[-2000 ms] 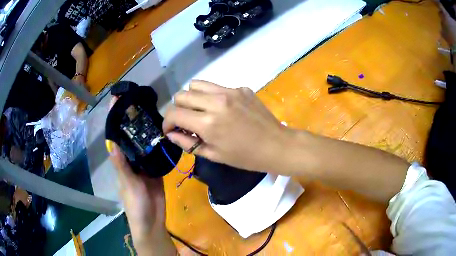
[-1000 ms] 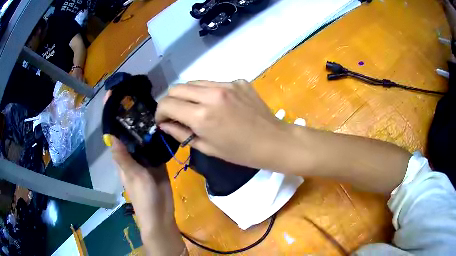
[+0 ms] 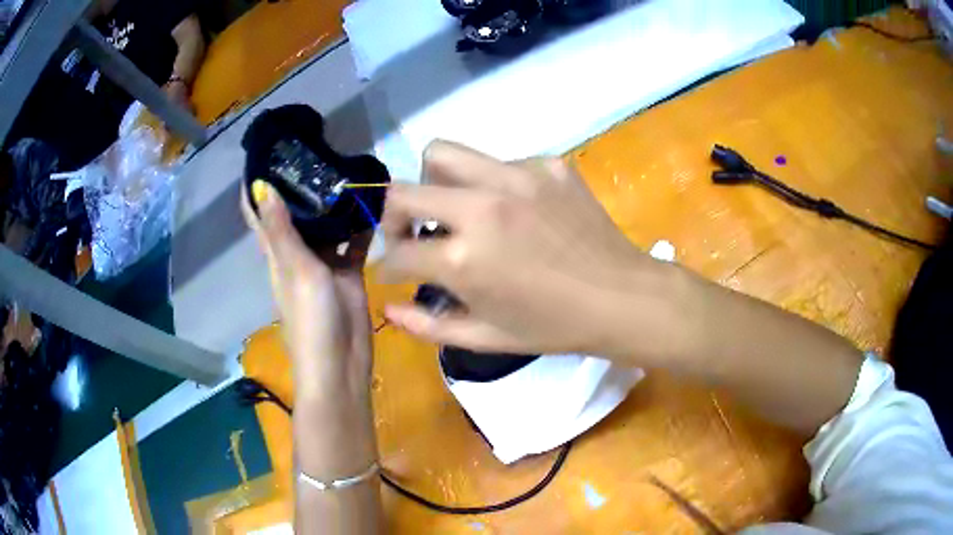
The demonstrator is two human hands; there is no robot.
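Observation:
My left hand (image 3: 303, 272) holds the black camera head shell (image 3: 274, 131), open side up, at the left of the view. The circuit board (image 3: 303, 176) shows inside it. A yellow wire (image 3: 366, 185) and a blue wire (image 3: 366, 208) run from the board toward my right hand (image 3: 491, 251). My right hand is blurred, beside the shell, with its fingers spread; whether they grip a wire cannot be told. The white camera body (image 3: 543, 405) with a black rounded part (image 3: 481, 365) lies below my right hand, partly hidden by it.
Several black head shells (image 3: 502, 26) sit on a white sheet (image 3: 585, 78) at the top. A black forked cable (image 3: 773, 185) lies on the orange bench (image 3: 731, 470) at right. A grey metal frame (image 3: 115, 329) and a person's arm (image 3: 186, 52) are at left.
The head shell and my left hand have moved up in the view. My right hand has drawn back from the board and its fingers have spread. The yellow wire now shows stretched out.

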